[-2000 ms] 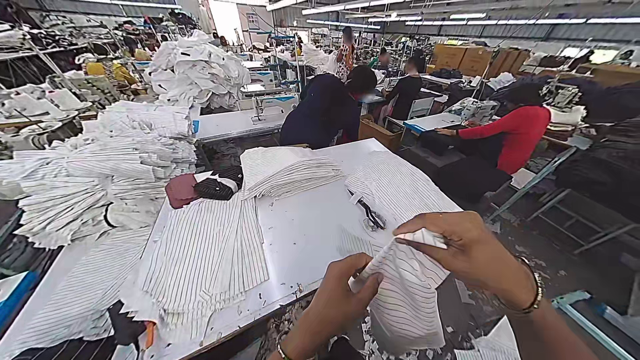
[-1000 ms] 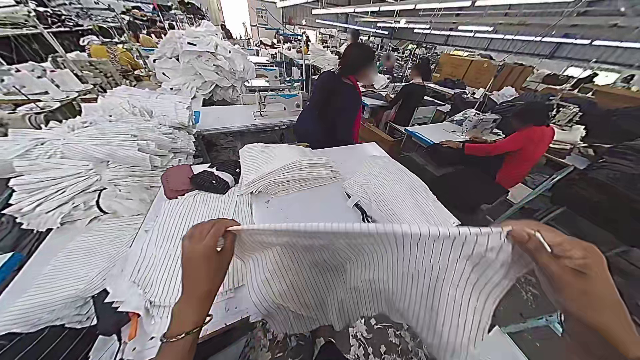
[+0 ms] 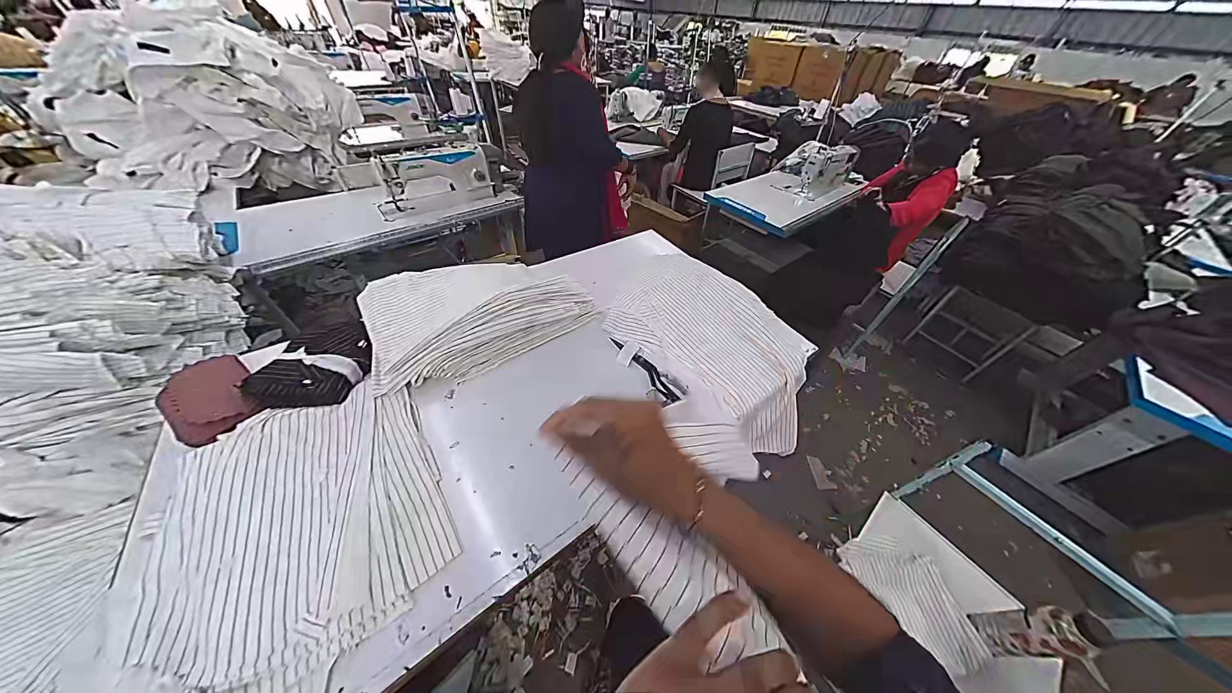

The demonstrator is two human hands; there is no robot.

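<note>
My right hand (image 3: 626, 448), blurred by motion, reaches in from the right above the near edge of the white table (image 3: 500, 433), its fingers closed on the upper end of a white striped fabric piece (image 3: 654, 549). Below it, at the bottom edge, my left hand (image 3: 717, 654) holds the lower part of the same piece, partly cut off by the frame. Striped panels (image 3: 298, 520) lie fanned out at the table's left. A folded striped stack (image 3: 472, 318) rests behind them. More striped pieces (image 3: 722, 337) lie at the right, beside a black-handled tool (image 3: 654, 375).
Maroon (image 3: 207, 399) and black striped pieces (image 3: 298, 380) lie at the table's left. Large white fabric heaps (image 3: 106, 337) stand farther left. A sewing machine (image 3: 438, 178) is behind, near a standing person (image 3: 568, 144). Metal frames (image 3: 1059, 539) stand at the right, over a scrap-littered floor.
The fabric piece, held stretched between both hands one second ago, now hangs narrow at the right, with my left hand low beneath my right. The person in dark clothing has straightened up. The view has shifted.
</note>
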